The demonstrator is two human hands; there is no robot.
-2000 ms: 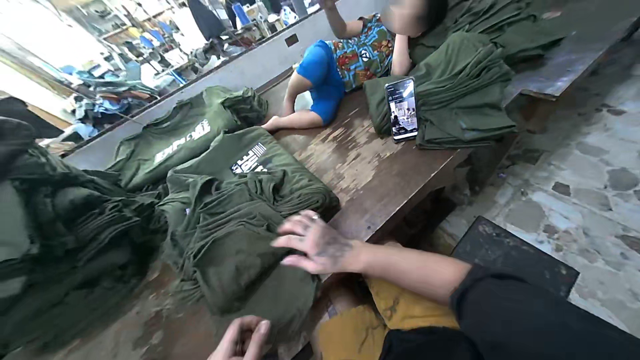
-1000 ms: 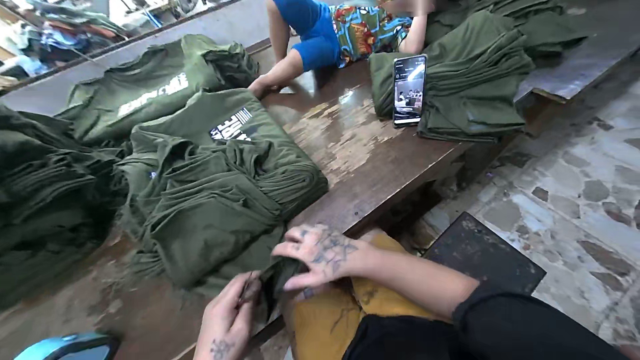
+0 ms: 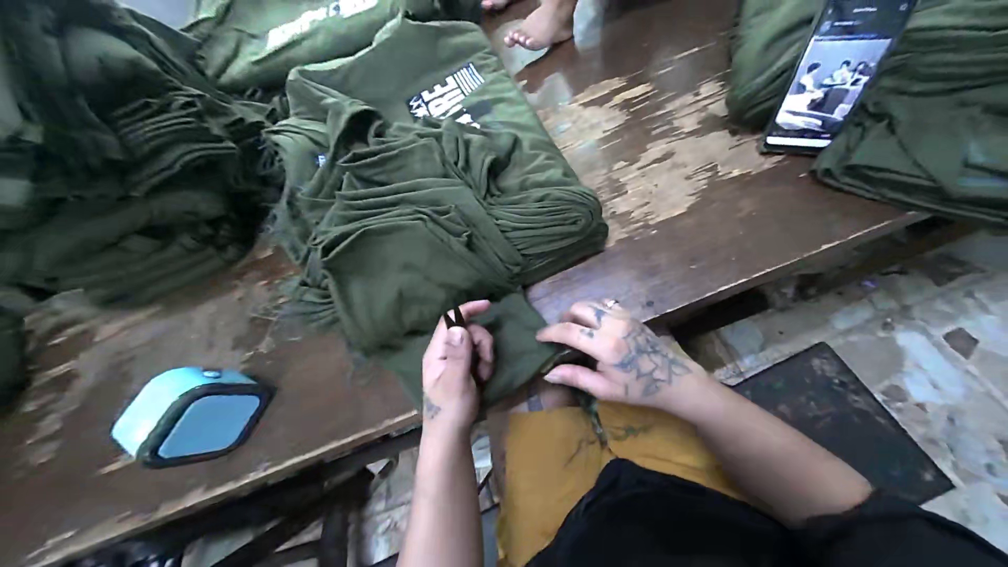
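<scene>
A pile of dark green knit garments [image 3: 441, 236], one with a white print, lies on the worn wooden table in front of me. My left hand [image 3: 461, 358] pinches a small dark metal tool, perhaps thread snips, whose two short points stick up between thumb and index finger. Just right of it, my right hand [image 3: 618, 354] has its thumb and fingers spread at the edge of a green cloth piece [image 3: 512, 339] that hangs over the table's front edge. Whether its fingertips grip the cloth is unclear.
A light blue boxy device [image 3: 205, 413] stands at the left on the wooden table [image 3: 669, 236]. More green garments [image 3: 181, 142] are heaped at the left. A phone [image 3: 839, 75] leans on another stack at the right. Another person's bare foot [image 3: 543, 27] rests at the back.
My left hand has come up from the lower edge to the cloth beside my right hand. The view has shifted, bringing the whole blue device in and leaving mostly the other person's feet visible.
</scene>
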